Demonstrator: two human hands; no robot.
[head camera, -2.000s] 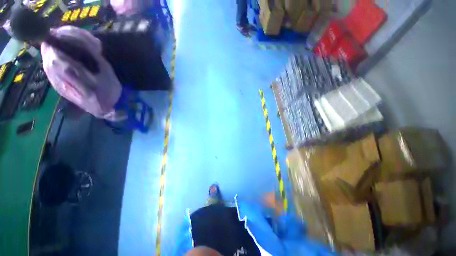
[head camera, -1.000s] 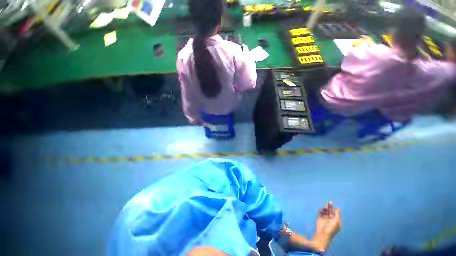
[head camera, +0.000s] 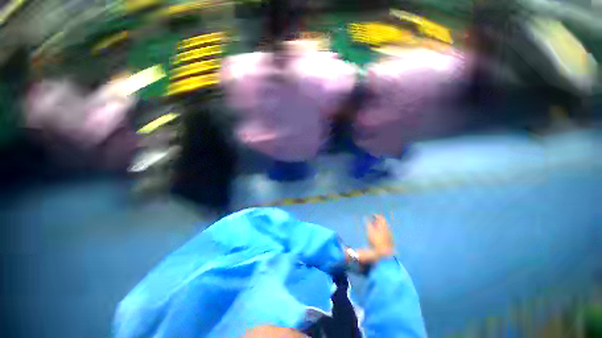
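Note:
No work part shows in my hands. My right hand (head camera: 379, 236) is raised at the centre right, above the end of its blue sleeve. It is blurred, appears empty, and its fingers look apart. My left hand (head camera: 367, 256) meets it from the left, beyond a blue sleeve and a light band at the wrist. The two hands overlap, so the left fingers cannot be made out.
Several people in pink tops (head camera: 284, 105) sit on blue stools at a green bench across the top. Yellow parts (head camera: 198, 63) lie on the bench. A dark stack (head camera: 204, 152) stands beside the seated people. A yellow-black tape line (head camera: 323, 198) crosses the blue floor (head camera: 488, 231).
The view has turned from the aisle and wrapped stacks to the bench, then farther right along it. My hands have moved up and left in the picture. The newest frame is heavily blurred.

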